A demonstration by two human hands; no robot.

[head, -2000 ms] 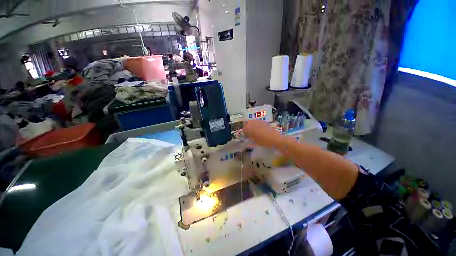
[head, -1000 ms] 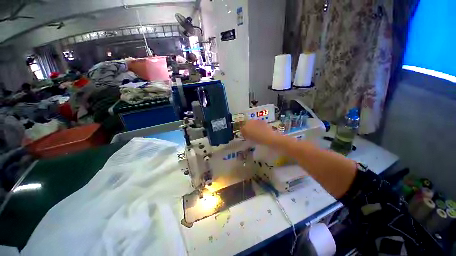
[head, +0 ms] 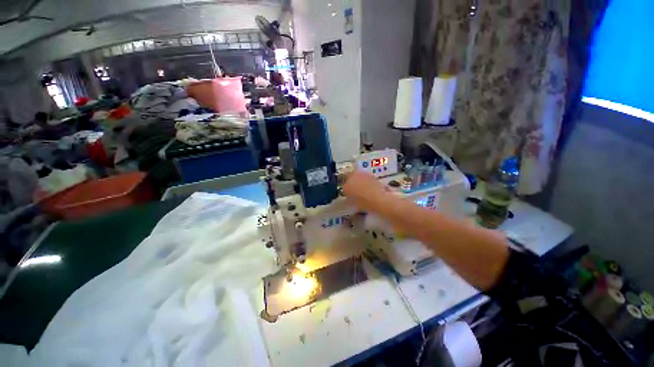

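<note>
My right hand [head: 356,188] reaches over the top of the cream sewing machine [head: 333,233], just right of the blue motor unit [head: 310,161]. Its fingertips are blurred and partly hidden, so what they touch cannot be told. My left hand is not in view. The white fabric [head: 161,279] lies spread on the left of the table. The needle area [head: 300,279] glows yellow under the lamp, over the dark needle plate [head: 340,277].
Two white thread cones [head: 408,102] stand behind the machine, near a control box [head: 376,163] with red digits. A bottle [head: 495,197] stands at the right. A white roll [head: 459,345] hangs under the table edge. An orange bin [head: 107,195] is at the left.
The view has shifted slightly, so the machine sits a little further right. My right hand stays at the machine top beside the blue unit.
</note>
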